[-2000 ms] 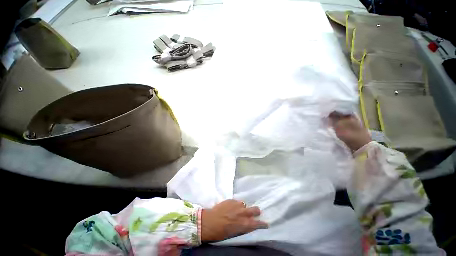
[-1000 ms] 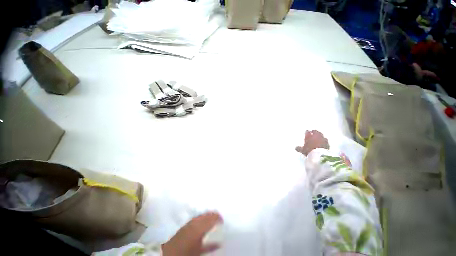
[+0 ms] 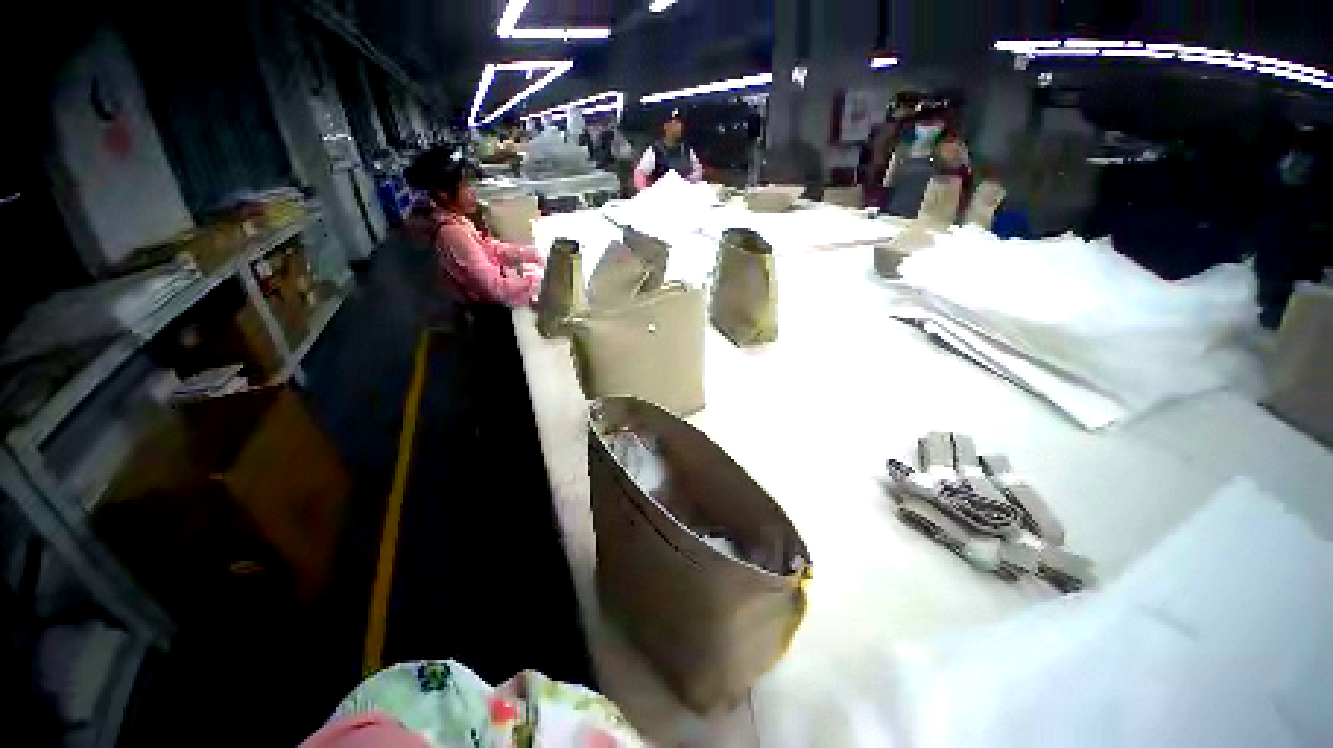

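A beige-taupe bag [image 3: 680,592] stands open on the near left edge of the white table, with white crumpled tissue [image 3: 637,459] inside its dark opening. A yellow line runs down its right side. A large white paper sheet [image 3: 1155,628] lies at the near right. A floral sleeve [image 3: 475,709] shows at the bottom edge. My left hand is out of the picture. My right hand is not in view either.
Several other bags [image 3: 654,348] stand behind the open one. A strap bundle [image 3: 987,512] lies mid-table, with a white paper stack [image 3: 1082,314] beyond. A person in pink [image 3: 475,252] is at the table's left side. A carton [image 3: 227,475] and shelves [image 3: 293,278] are left of the yellow floor line.
The view has swung left and up, showing the hall and floor. The open bag now appears near the centre. Both hands, visible over the white paper before, have left the picture.
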